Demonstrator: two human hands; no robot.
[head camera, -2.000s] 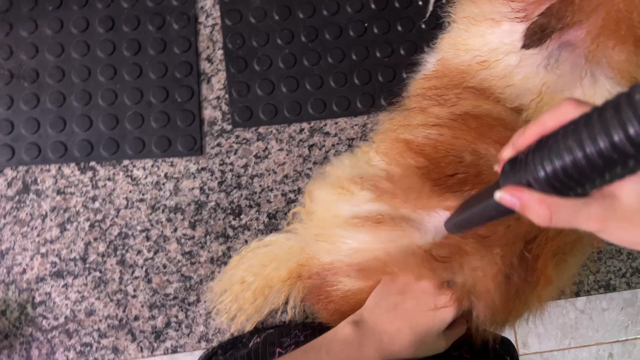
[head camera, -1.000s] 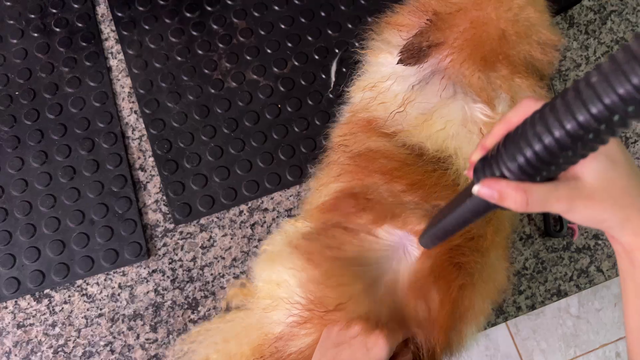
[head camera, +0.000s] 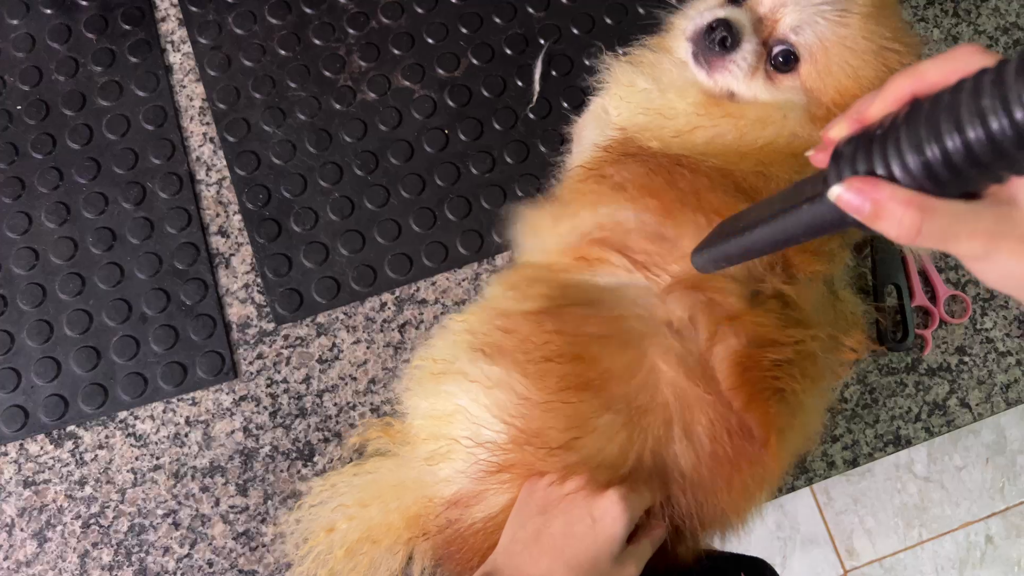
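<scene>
A fluffy orange and cream dog (head camera: 608, 352) lies stretched across the granite surface, its face turned up toward the camera at the top. At the bottom, my left hand (head camera: 576, 524) is closed on fur at the dog's hind end; its fingertips are partly hidden in the coat. On the right, my right hand (head camera: 928, 176) grips a ribbed black dryer hose with a flat tapered nozzle (head camera: 768, 228). The nozzle's tip is over the dog's middle, where the fur is parted and blurred.
Two black studded rubber mats (head camera: 376, 160) lie on the speckled granite surface (head camera: 200, 480) at the left and top. Pink-handled scissors (head camera: 944, 300) and a black-handled tool (head camera: 890, 296) rest right of the dog. Past the granite edge is a tiled floor (head camera: 920, 488).
The dog's face has come into view; one second ago its head was turned away. The fur under the nozzle lies differently. The view has shifted.
</scene>
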